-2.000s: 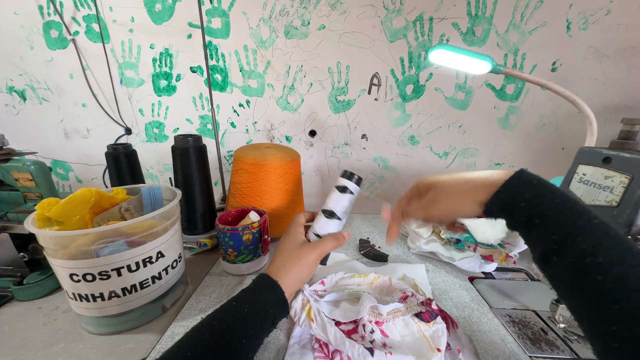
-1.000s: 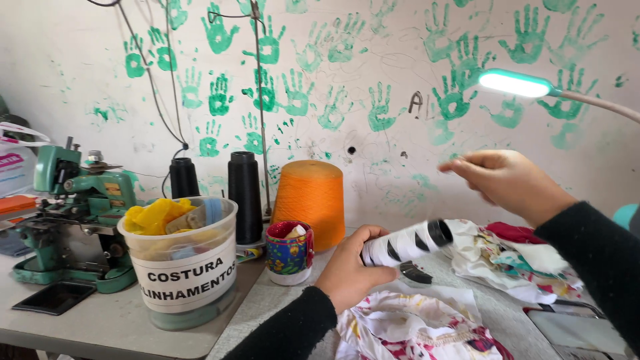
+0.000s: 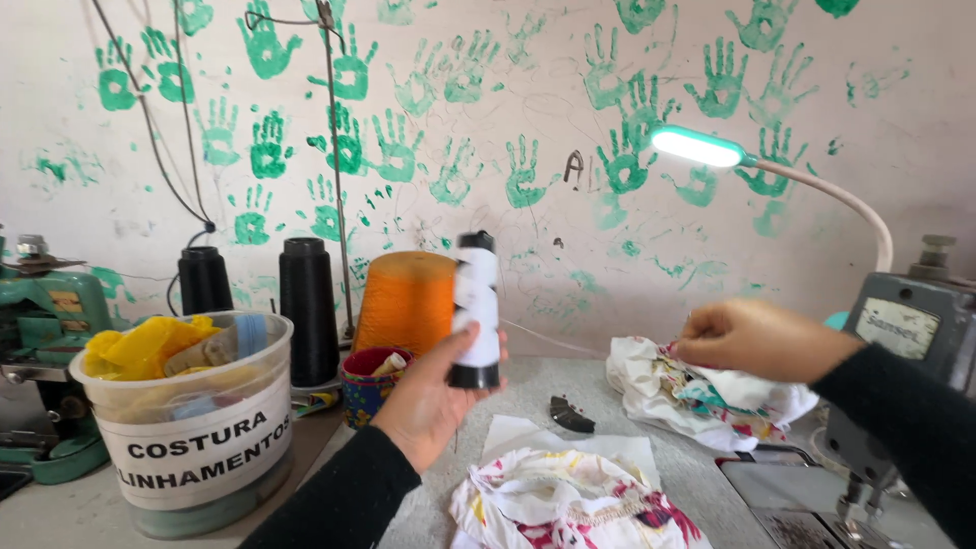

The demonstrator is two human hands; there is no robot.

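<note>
My left hand [image 3: 438, 389] grips a white thread cone [image 3: 479, 313] with black ends, held upright in front of an orange thread cone [image 3: 404, 301]. At the right, my right hand [image 3: 751, 335] is raised with its fingers curled, blurred by motion; whether a thread lies between the fingertips cannot be told. Behind and below it lies a heap of white printed fabric [image 3: 709, 396]. Another white floral fabric piece [image 3: 572, 503] with a gathered seam lies at the near middle of the table. A small dark curved piece [image 3: 572, 414] rests between the two fabrics.
A labelled clear plastic bucket [image 3: 191, 412] of scraps stands at the left, beside a green sewing machine [image 3: 53, 366]. Black thread cones [image 3: 307, 313] and a floral fabric-covered cup [image 3: 366, 393] stand behind. A lit lamp [image 3: 698, 146] arches over a grey sewing machine [image 3: 892, 343] at the right.
The white thread cone, tilted to the right one second ago, is upright in my left hand. My right hand, raised above the fabric heap then, is lower and in front of it.
</note>
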